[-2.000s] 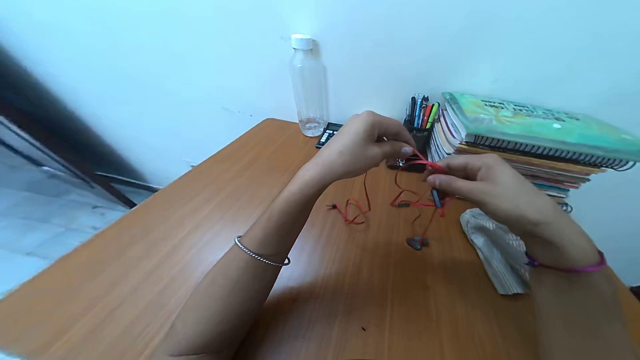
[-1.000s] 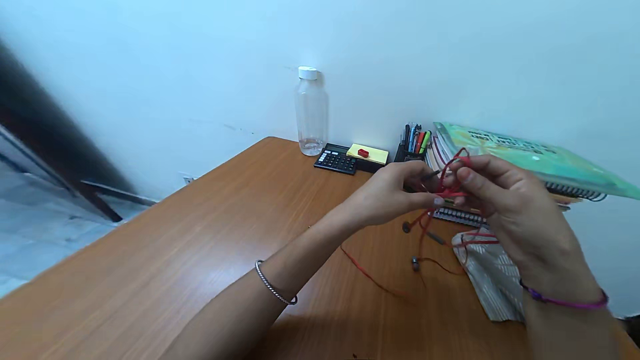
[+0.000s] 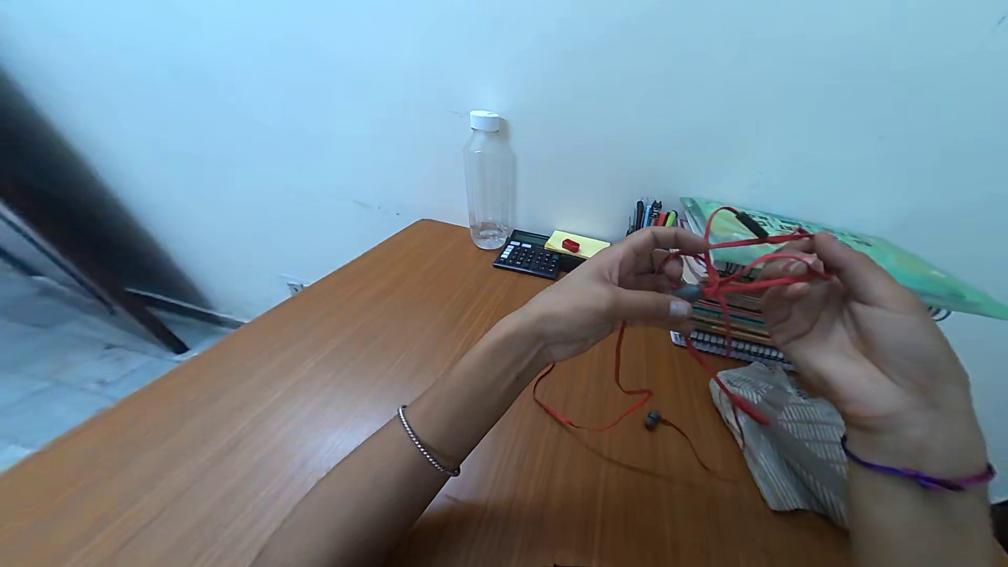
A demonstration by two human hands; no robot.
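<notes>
Red wired earphones (image 3: 740, 285) hang in a loose tangle between my two hands, above the right part of the wooden table. My left hand (image 3: 622, 287) pinches the cable near a grey piece with thumb and fingers. Loops of the same cable are gripped between the thumb and fingers of my right hand (image 3: 850, 331). A black inline piece (image 3: 752, 224) sticks up from the upper loop. Below, a length of cord trails down in a bend toward the tabletop, and a dark earbud (image 3: 653, 420) shows at the end of a thin wire.
A clear bottle (image 3: 489, 185) with a white cap stands by the wall. Beside it are a black calculator (image 3: 528, 255), a yellow notepad (image 3: 594, 245) with a small red object, and pens (image 3: 652, 214). Stacked notebooks (image 3: 866, 244) and a striped cloth (image 3: 803, 449) occupy the right side.
My hands have moved apart, and the red cable is now spread in wider loops between them. The black inline piece now stands out above the tangle.
</notes>
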